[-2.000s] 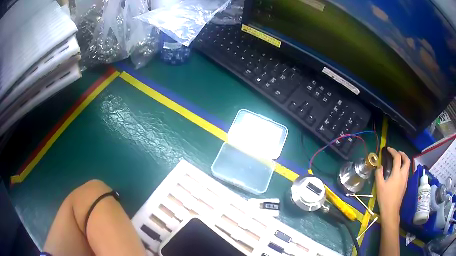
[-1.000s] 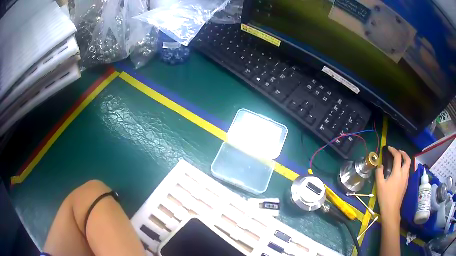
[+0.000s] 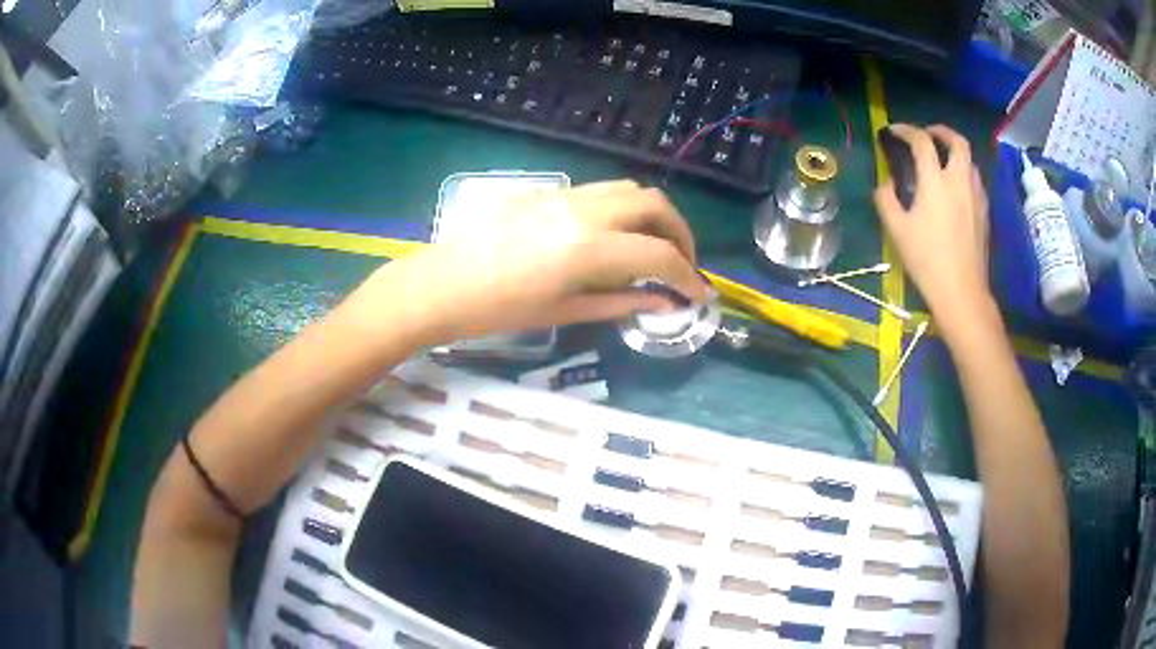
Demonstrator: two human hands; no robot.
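My left hand [image 3: 571, 260] reaches over the round silver test fixture [image 3: 669, 332], thumb and fingertips pinched around a small dark module [image 3: 674, 294] at its top. The fingers partly hide the module, and I cannot tell whether it is seated or lifted. My right hand [image 3: 936, 209] rests on the black computer mouse [image 3: 900, 165] and grips it. The yellow pen tool [image 3: 786, 313] lies right of the fixture. A white parts tray [image 3: 520, 437] with several dark modules lies in front, with a smartphone [image 3: 507, 558] on it.
The clear plastic box [image 3: 501, 190] is partly behind my left hand. An upright metal cylinder [image 3: 799, 228] and cotton swabs [image 3: 862, 289] stand between fixture and mouse. A black cable [image 3: 887, 437] crosses the tray. The keyboard [image 3: 558, 83] is at the back; the blue bin [image 3: 1014, 241] is right.
The view has turned and shifted, showing more of the tray and less of the monitor. My left hand has come from the lower left onto the fixture. My right hand is still on the mouse.
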